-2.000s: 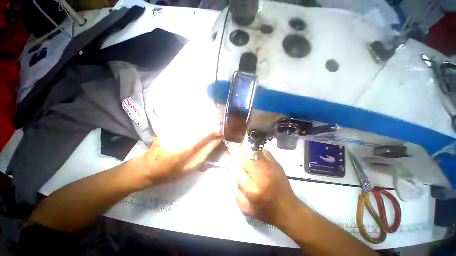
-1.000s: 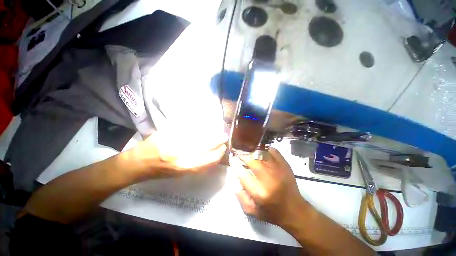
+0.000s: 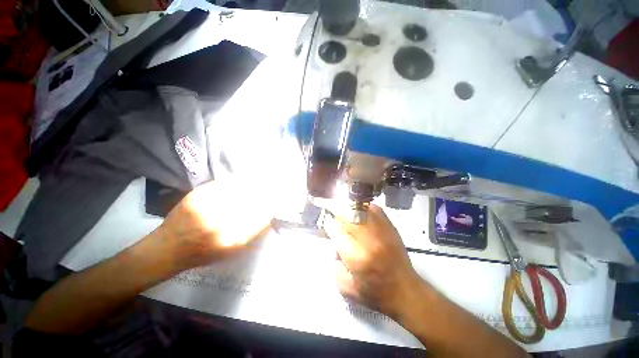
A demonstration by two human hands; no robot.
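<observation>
The dark grey garment [image 3: 105, 150] lies bunched left of the sewing machine head [image 3: 448, 119], with a small white and red label [image 3: 187, 152] facing up. My left hand [image 3: 210, 224] rests on the garment's near edge, partly washed out by glare; I cannot tell if its fingers grip the cloth. My right hand [image 3: 371, 255] is at the needle area with fingers curled, just below the presser foot parts [image 3: 361, 199]. What its fingertips hold is lost in the glare. The shiny dark eye guard [image 3: 330, 147] stands above the needle area.
A phone [image 3: 459, 222] with a lit screen lies under the machine arm. Scissors [image 3: 530, 297] with yellow and red handles lie to its right. A printed scale [image 3: 203, 276] runs along the table's front edge. Orange-red cloth [image 3: 15, 133] is at the far left.
My left hand has moved left, away from the needle area, opening a gap between my hands. My right hand stays by the needle. The camera view has also shifted.
</observation>
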